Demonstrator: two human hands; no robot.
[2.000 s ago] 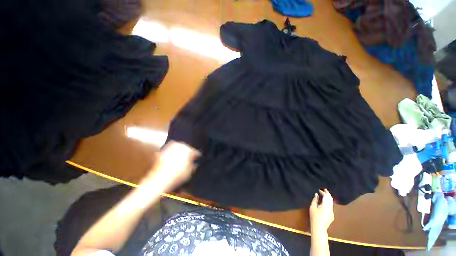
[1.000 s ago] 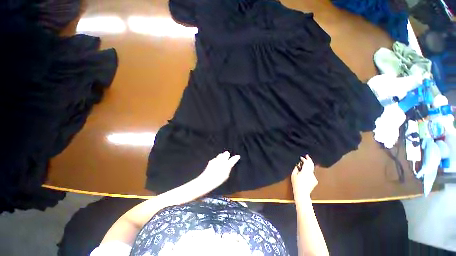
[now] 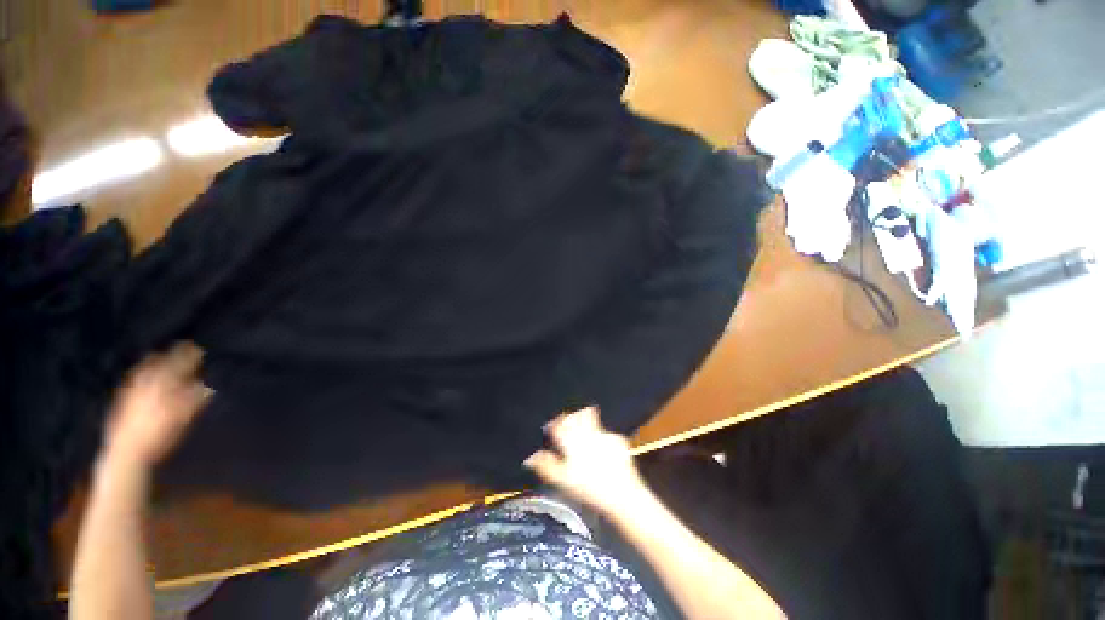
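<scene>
A black dress (image 3: 412, 254) lies spread on the glossy orange-brown table (image 3: 715, 375), its neckline and sleeves at the far side and its hem near the front edge. My left hand (image 3: 158, 394) is at the lower left of the skirt, blurred, with its fingers on or just above the cloth. My right hand (image 3: 584, 460) is at the lower right by the hem, its fingers bent and spread. I cannot tell whether either hand pinches cloth or holds a small tool.
Another black garment (image 3: 49, 363) lies at the left, meeting the dress. White and green cloths (image 3: 836, 55), blue-and-white packs, a white power strip (image 3: 897, 242) and a black cable (image 3: 866, 285) are at the right end. Dark cloth (image 3: 836, 484) hangs below the front edge.
The view has swung to the right. The dress lies wider and flatter, its skirt reaching the left garment. My left hand has moved to the skirt's left side, and the hands are farther apart.
</scene>
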